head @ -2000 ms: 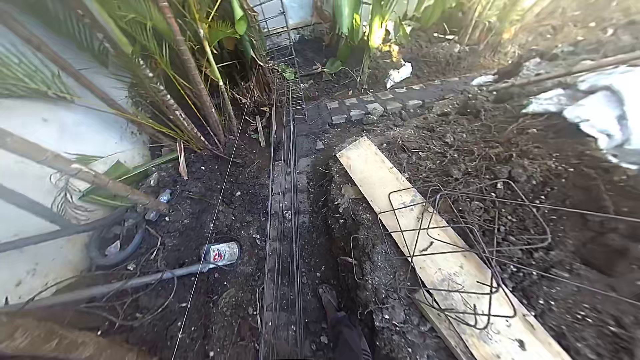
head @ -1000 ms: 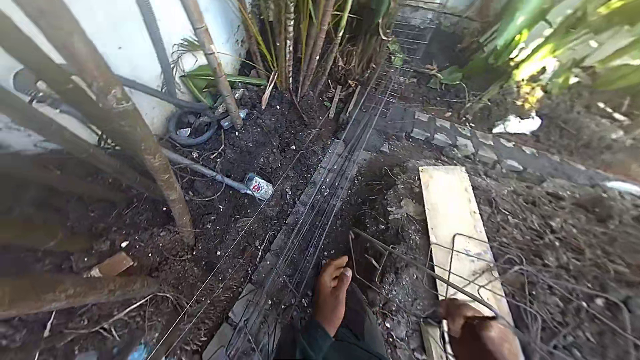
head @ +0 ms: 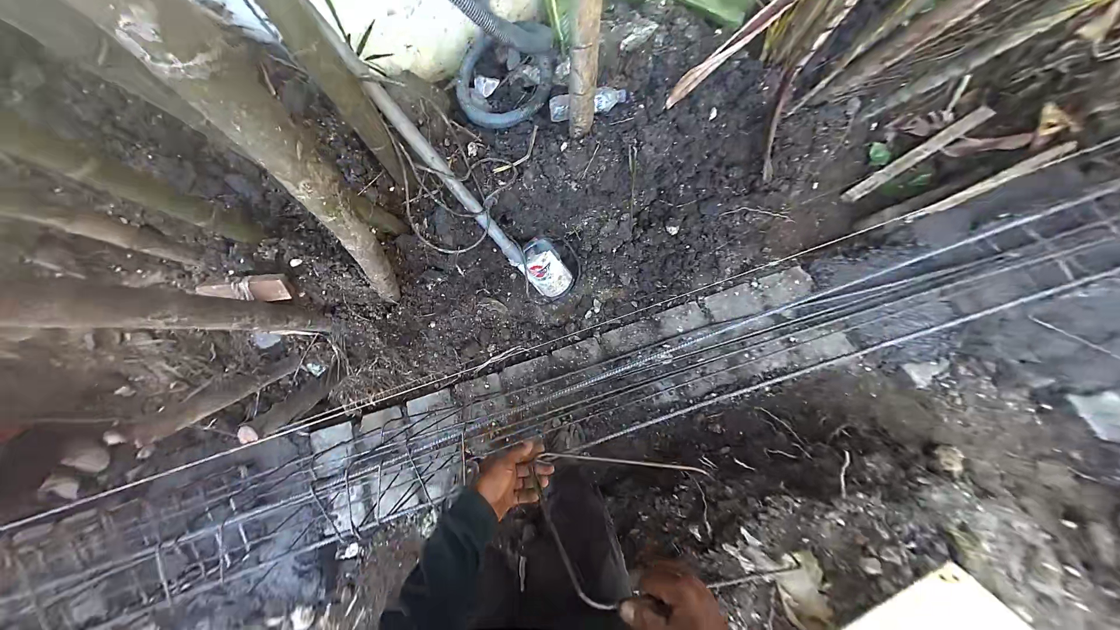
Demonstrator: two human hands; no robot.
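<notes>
My left hand (head: 514, 477) is closed around a corner of a bent steel stirrup (head: 560, 547), right beside the long rebars. Lower down, my right hand (head: 672, 599) grips the same stirrup's other side, partly cut off by the bottom edge. Long steel rebars (head: 612, 372) run diagonally over a row of paving blocks (head: 429, 418). At the lower left, several stirrups (head: 219, 538) surround the bars and form a cage. A taut string (head: 647, 311) runs along the far side of the blocks.
A grey pipe (head: 437, 166) ends at a plastic container with a label (head: 549, 269) on the soil. Tree trunks (head: 297, 157) stand at the left. A coiled hose (head: 503, 92) lies near the wall. A pale board (head: 945, 604) is at the lower right.
Both hands, out of view two seconds ago, now hold a stirrup. One second ago my right hand was over the board; it is now away from it. The view has turned left.
</notes>
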